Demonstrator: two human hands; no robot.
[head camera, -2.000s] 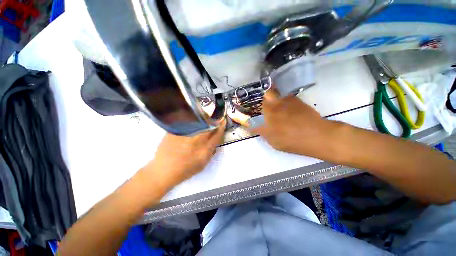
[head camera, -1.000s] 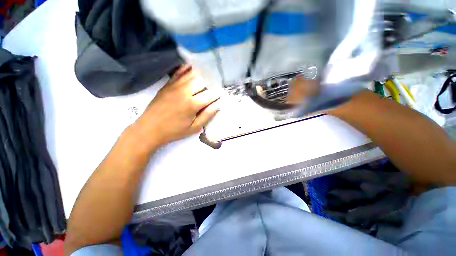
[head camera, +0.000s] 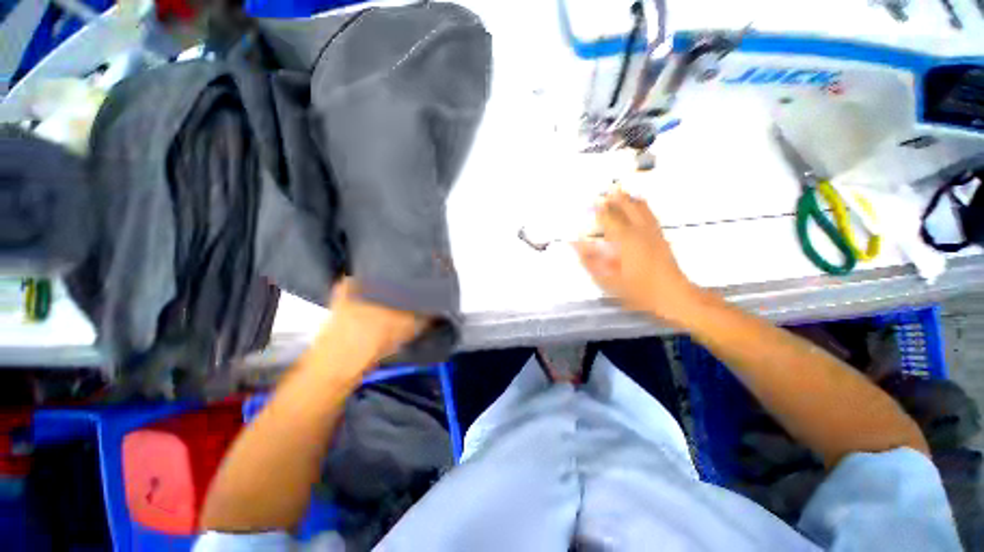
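Note:
My left hand point(head camera: 372, 323) grips the lower end of a dark grey garment piece point(head camera: 388, 162) near the table's front edge; its fingers are partly hidden by the cloth. The piece lies on the left half of the table, beside and partly over other dark grey pieces point(head camera: 200, 216). My right hand point(head camera: 631, 253) is over the white table in front of the needle area, slightly blurred. I see no cloth in it, and its fingers are partly bent. The white sewing machine head point(head camera: 863, 102) with blue stripe stands behind it.
Shears point(head camera: 825, 221) with green and yellow handles lie at right. A black strap point(head camera: 950, 216) lies at far right. The table's front edge point(head camera: 745, 291) runs across the view. Blue crates point(head camera: 917, 345) and a red thing point(head camera: 159, 480) are below it.
The view has shifted, showing more of the left side. My left hand has moved to the garment piece and taken hold of its lower end. My right hand has come away from the machine head.

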